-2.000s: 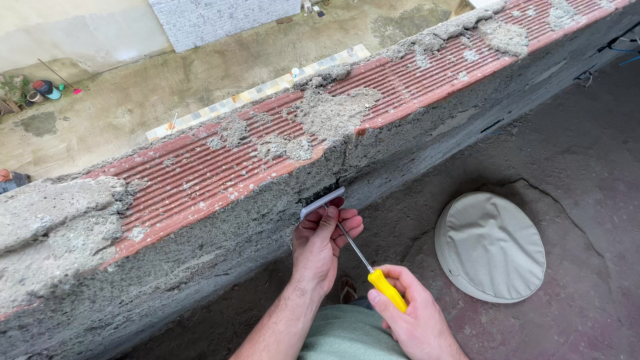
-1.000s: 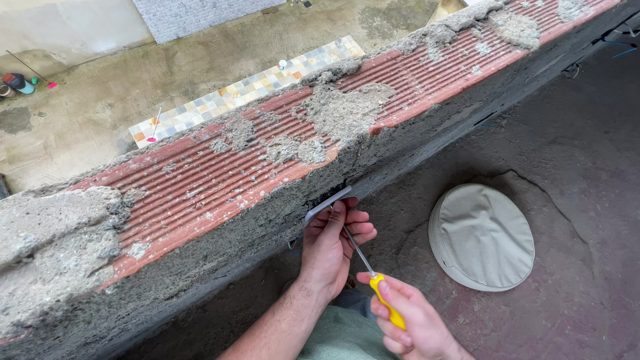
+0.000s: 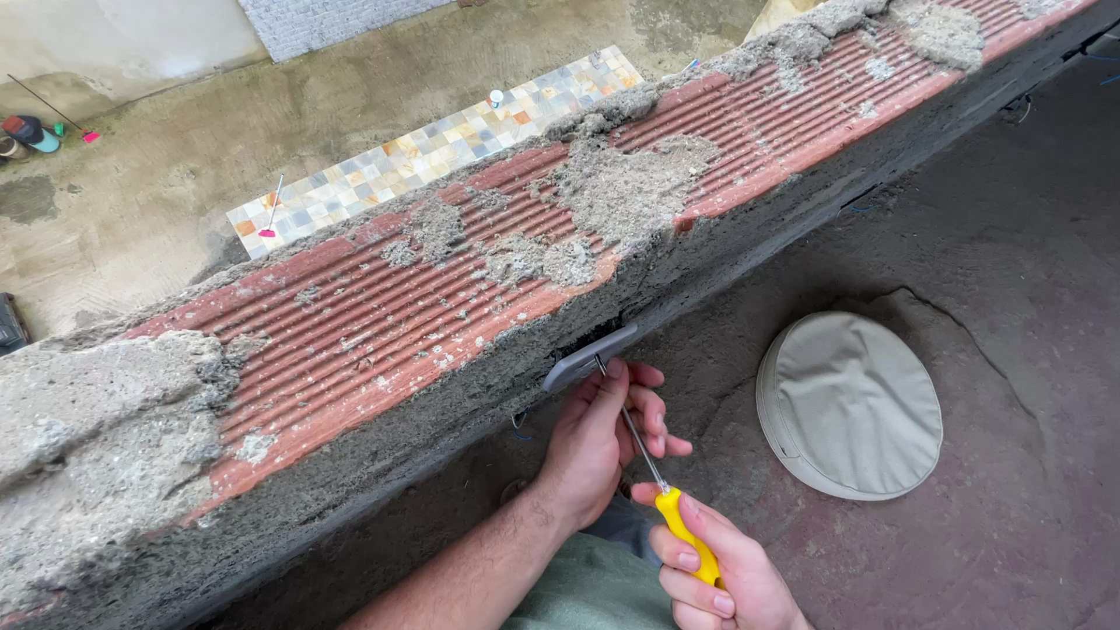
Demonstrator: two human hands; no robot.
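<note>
My right hand (image 3: 717, 569) grips the yellow handle of a screwdriver (image 3: 685, 535), whose metal shaft slants up and left to a pale cover plate (image 3: 588, 357). That plate, seen nearly edge-on, sits against the side of a rough wall, over a dark opening. My left hand (image 3: 604, 429) is just below the plate, thumb and fingers around the upper shaft near its tip. Whether those fingers press on the plate, the shaft or a screw is hidden. The shaft's tip meets the plate's face near its middle.
The wall's top (image 3: 394, 324) is ribbed red brick with lumps of mortar (image 3: 634, 179). A beige fabric hat (image 3: 850, 404) lies on the dark floor at right. Thin wires (image 3: 521, 427) stick out low on the wall. Beyond the wall, far below, lies a strip of tiles (image 3: 429, 149).
Both hands stay at the plate with the screwdriver. The fingers of my right hand have shifted around the yellow handle. The view has moved slightly.
</note>
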